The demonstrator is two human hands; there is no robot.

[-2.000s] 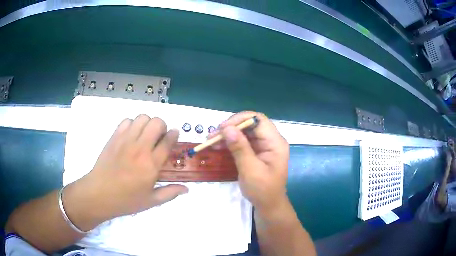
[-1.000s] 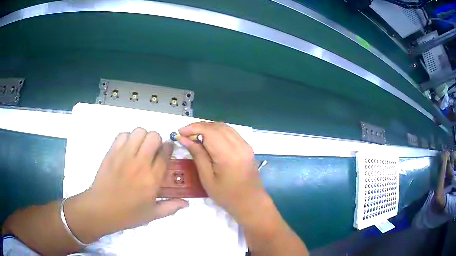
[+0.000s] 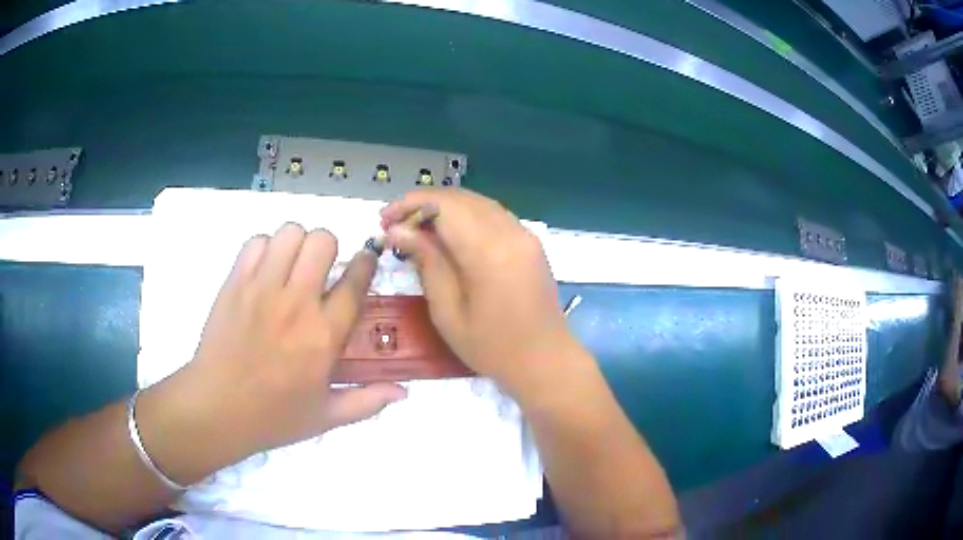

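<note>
The red fixture plate (image 3: 407, 343) lies on the white component tray (image 3: 444, 464). My left hand (image 3: 280, 316) rests over the plate's left end, thumb at its lower edge, index finger reaching to a small dark round component (image 3: 373, 246) above the plate. My right hand (image 3: 470, 274) holds the yellow pick-up stick (image 3: 419, 217), its tip down beside that component and hidden by the fingers. Another small dark disc (image 3: 399, 254) shows under the right fingers. The right hand covers the plate's right part.
A grey fixture plate (image 3: 359, 166) lies on the green belt behind the tray, another (image 3: 37, 176) at far left, smaller ones at right. A second white tray (image 3: 822, 364) full of dots stands at right. Another person's arm (image 3: 948, 353) shows at the right edge.
My right hand has moved from over the red plate to the discs behind it, turning the stick's tip downward. My left index finger now reaches a disc. The grey plates have shifted right.
</note>
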